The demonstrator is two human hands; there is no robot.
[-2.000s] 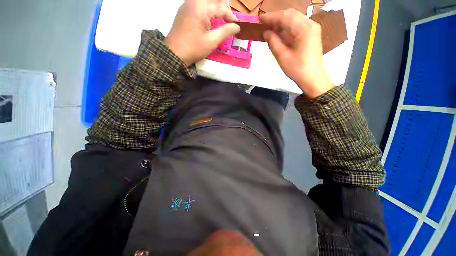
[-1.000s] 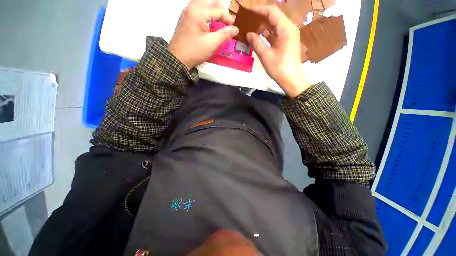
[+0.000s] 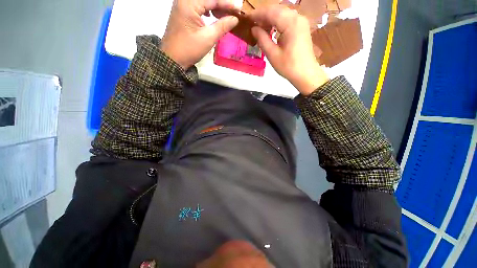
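A small flat brown piece (image 3: 243,30) is held between both hands at the top centre, above the pink dispenser. My left hand (image 3: 196,30) pinches its left side with thumb and fingers. My right hand (image 3: 286,42) has thumb and fingers at its right side. The pink dispenser (image 3: 239,64) sits at the near table edge, partly hidden by the brown piece and my hands. A small greyish-white insert shows in it. Whether a sticker is between the fingertips cannot be told.
The white tabletop (image 3: 137,29) spans the top. Fanned stacked blanks (image 3: 339,41) lie right of my right hand, with other brown pieces behind. A blue bin (image 3: 107,78) stands lower at the left. A yellow floor line and blue panels (image 3: 451,73) are at the right.
The brown piece has moved slightly left and tilted, after turning from a thin strip to a broader face. My left hand has shifted left; my right hand has moved left since the earliest frame.
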